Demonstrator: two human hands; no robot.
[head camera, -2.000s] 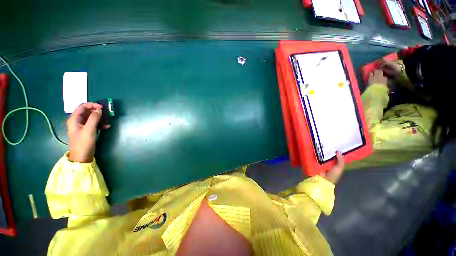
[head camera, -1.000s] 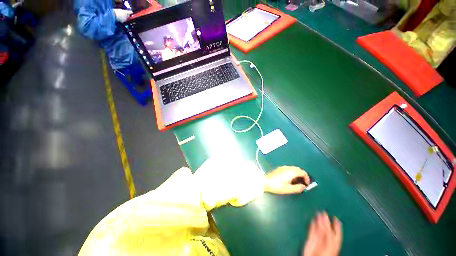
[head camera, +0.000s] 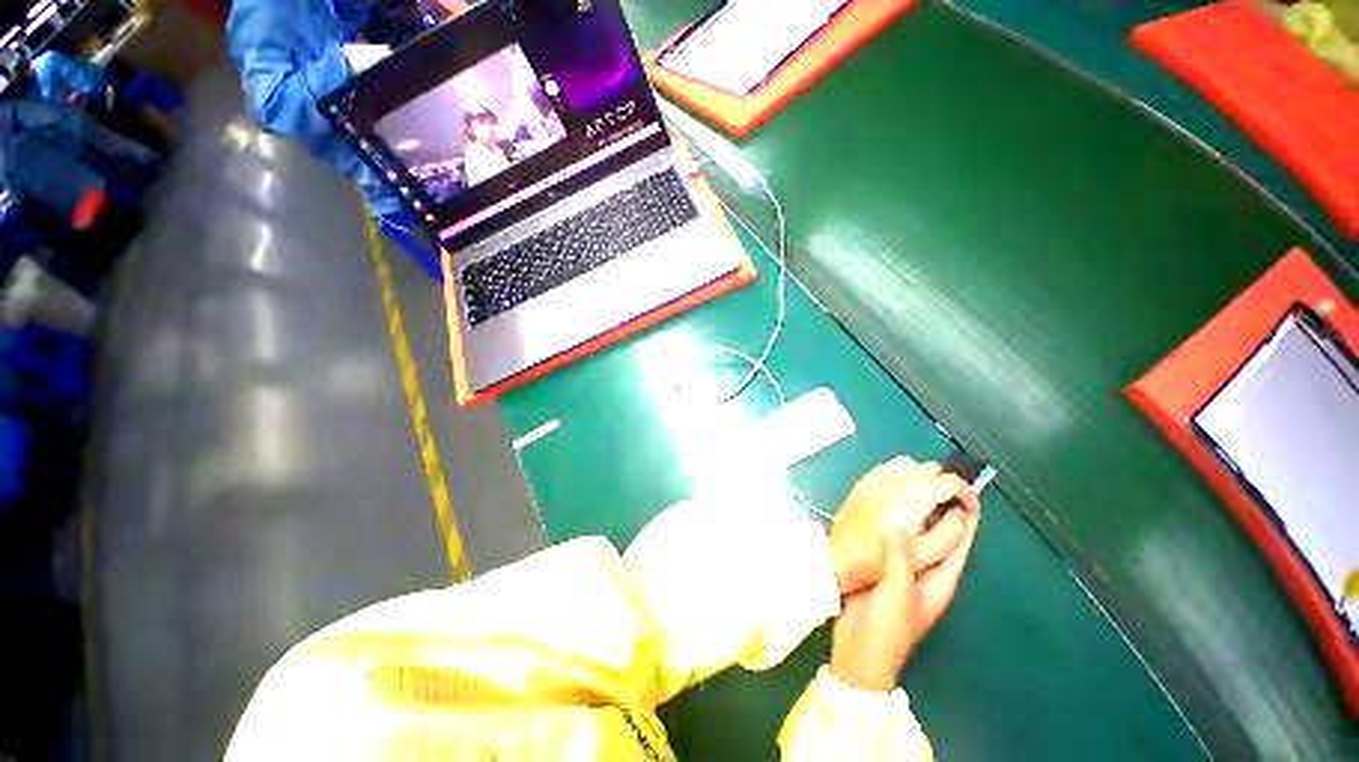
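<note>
My left hand (head camera: 869, 524) is on the green bench and holds a small black test adapter (head camera: 969, 471) with a pale edge. My right hand (head camera: 902, 599) is against my left hand from below, its fingertips at the adapter; the hands overlap, so its exact grip is hidden. A thin pale adapter lead (head camera: 781, 268) loops from beside the laptop towards my left hand. A white block (head camera: 817, 426) lies beside the lead. The open silver-grey laptop (head camera: 559, 298) shows a video picture and sits on a red pad.
A display panel (head camera: 1297, 432) lies on a red foam tray (head camera: 1192, 369) at the right. Another panel (head camera: 741, 42) on a tray is at the top, behind the laptop. A red tray (head camera: 1259, 90) is at the top right. A person in blue (head camera: 291, 82) is beyond the laptop.
The view first swung left to the laptop. Since one second ago, my right hand has moved up from the lower right to my left hand and the adapter.
</note>
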